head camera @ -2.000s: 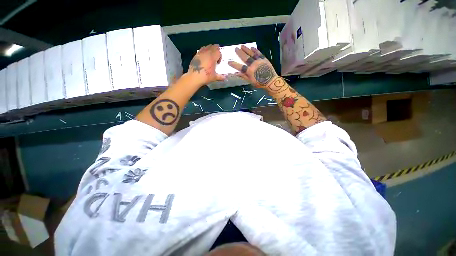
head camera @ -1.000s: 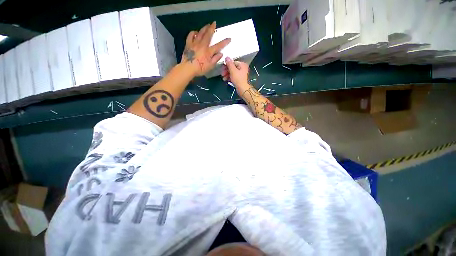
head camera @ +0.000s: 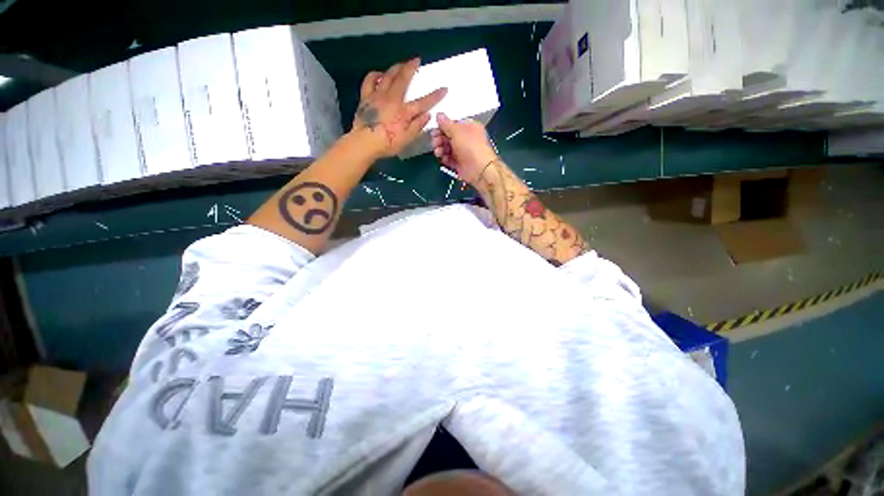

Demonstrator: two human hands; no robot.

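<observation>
A white folding carton (head camera: 463,85) sits on the dark green bench between two carton rows, its smooth top facing up. My left hand (head camera: 394,108) lies over its left side with fingers spread, the thumb across the top and the palm near its front left corner. My right hand (head camera: 463,145) is at the carton's front edge, its thumb at the edge and its other fingers curled. The curled fingers hide whether they pinch a flap or a thin strip. The carton's left and front sides are partly covered by my hands.
Closed cartons (head camera: 208,102) stand in a tight row on the left. A row of cartons with uneven upper edges (head camera: 669,58) is on the right. Thin white strips (head camera: 390,178) lie on the bench (head camera: 601,155). A brown shipping carton (head camera: 764,215) and a blue bin (head camera: 690,334) are at the right.
Since two seconds ago, my right hand has moved from the carton's top to its front edge and its fingers have curled. More of the carton's top shows. Little differs from one second ago.
</observation>
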